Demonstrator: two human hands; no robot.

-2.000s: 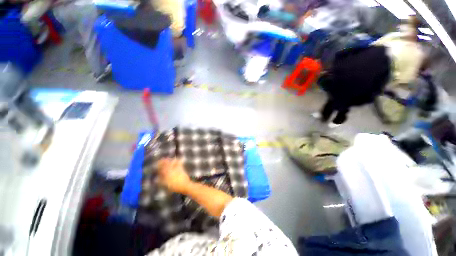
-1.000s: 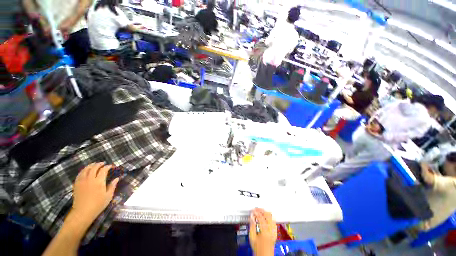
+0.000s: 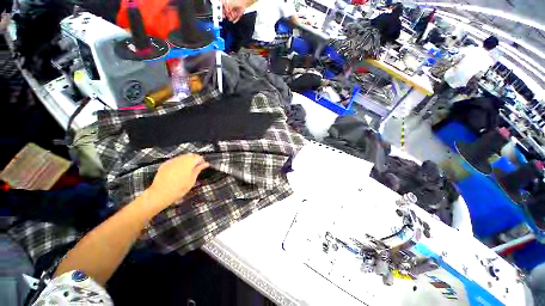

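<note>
My left hand (image 3: 178,178) lies on the plaid garment panel (image 3: 263,160), its fingertips at a fold in the cloth; whether they pinch it is hard to tell. The dark, white-checked cloth is heaped at the left end of the white machine table. A plain black fabric panel (image 3: 203,124) lies across its top. The industrial sewing machine (image 3: 382,254) stands at the lower right, with small metal parts around its needle area and a blue stripe. No cloth shows under the needle. My right hand is out of the picture.
A second sewing machine (image 3: 113,66) stands at the upper left beside black thread cones (image 3: 190,30). Dark cloth is heaped behind the table (image 3: 251,278). A blue bin (image 3: 337,98) and other workers, one in a white top (image 3: 472,63), are farther back. The ruler-marked table edge faces me.
The view has swung left, so the plaid pile is now central and the machine lower right. My left hand still rests on the plaid. My right hand, earlier at the table's front edge, has left view.
</note>
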